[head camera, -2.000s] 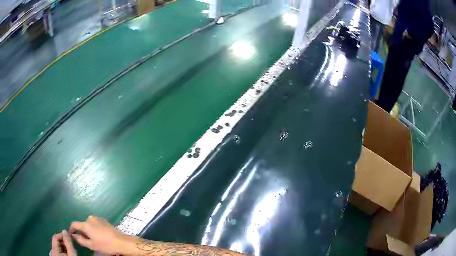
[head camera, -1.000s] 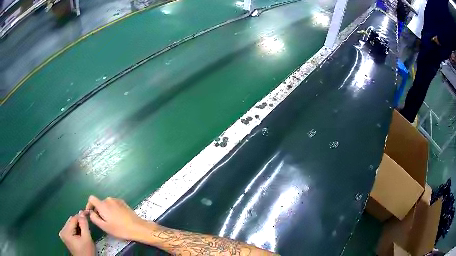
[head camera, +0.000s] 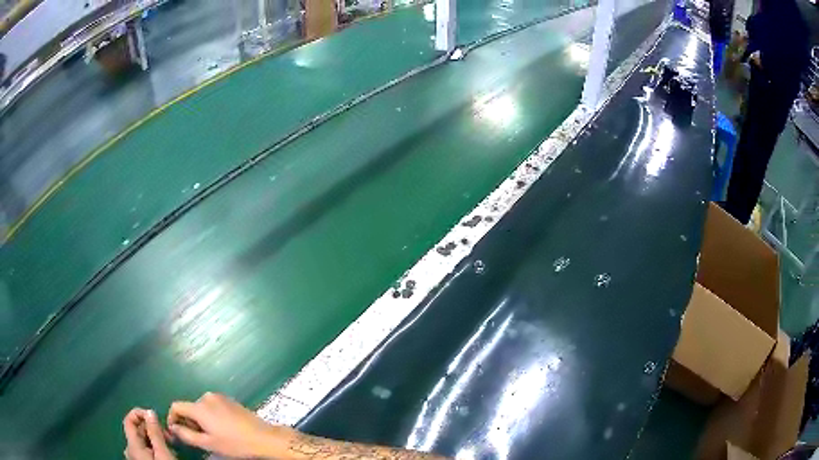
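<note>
My left hand and my right hand are at the lower left, over the green conveyor belt, cut off partly by the bottom edge. Their fingers are bent and pinched, with a small gap between the hands. Anything between the fingertips is too small to tell. My tattooed right forearm crosses the white side rail. Small dark round parts lie in groups along the rail. Small clear clusters lie on the glossy dark green bench sheet.
Open cardboard cartons stand right of the bench. A dark shiny heap lies at its far end. A blue stool and a person in dark clothes are beyond. A white post rises by the rail.
The view has shifted, and the rail and bench moved right in the picture since the oldest frame. My hands stay close together; their fingertips were closer or touching one second ago and are slightly apart now.
</note>
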